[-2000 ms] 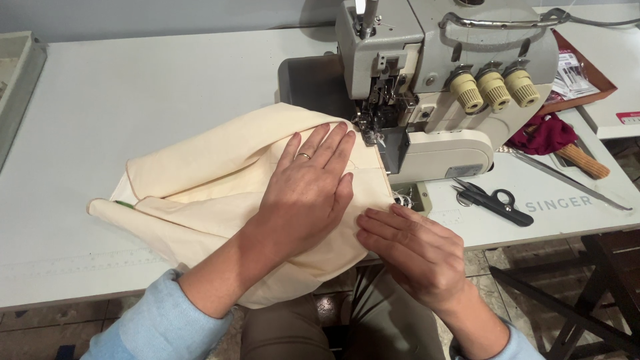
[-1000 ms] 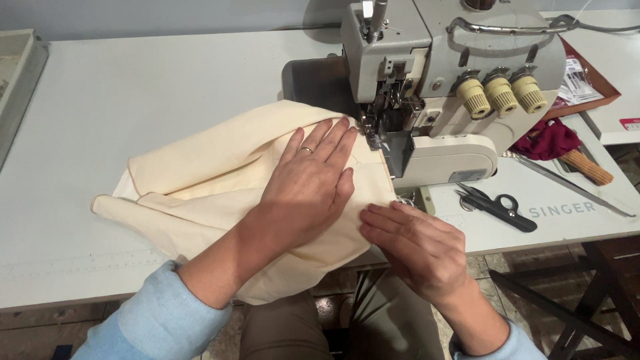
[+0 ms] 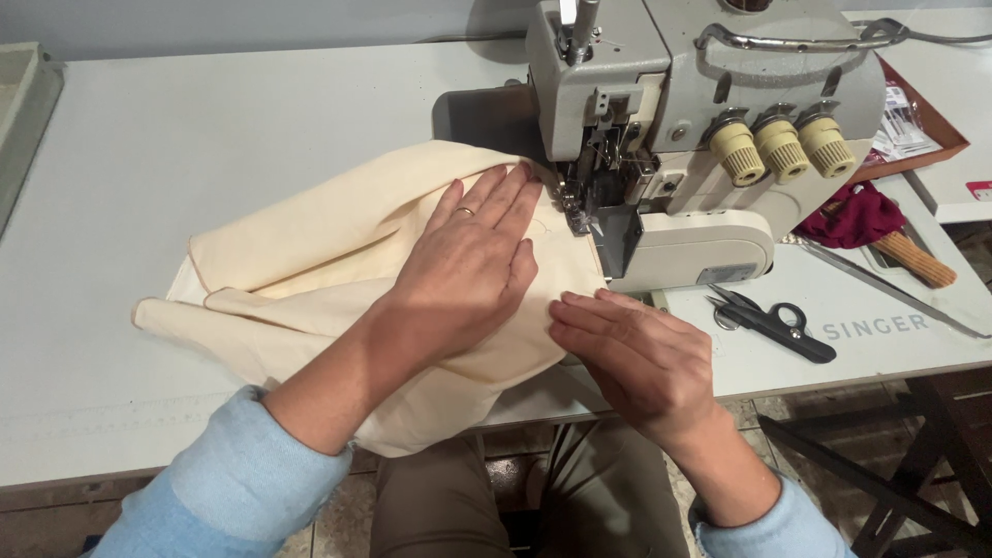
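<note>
Cream fabric [image 3: 325, 225] lies folded over the front of the white table, its right edge at the presser foot [image 3: 575, 213] of a grey overlock sewing machine [image 3: 713, 85]. Flat on the cloth, just left of the foot, rests my left hand [image 3: 473, 263], fingers extended and a ring on one of them. My right hand [image 3: 643, 356] grips the fabric's edge near the table front, fingertips on top and the thumb hidden. The cloth's lower part hangs over the table edge above the lap.
Black thread snips [image 3: 775, 322] lie right of the machine, near long metal tweezers [image 3: 891, 287]. Behind them are a dark red cloth [image 3: 856, 217], a ribbed tan object [image 3: 914, 257] and a brown tray [image 3: 942, 128] with packets. A grey tray [image 3: 27, 116] stands far left.
The green spot seen earlier at the fabric's left end no longer shows. Both hands keep nearly the same places on the cloth.
</note>
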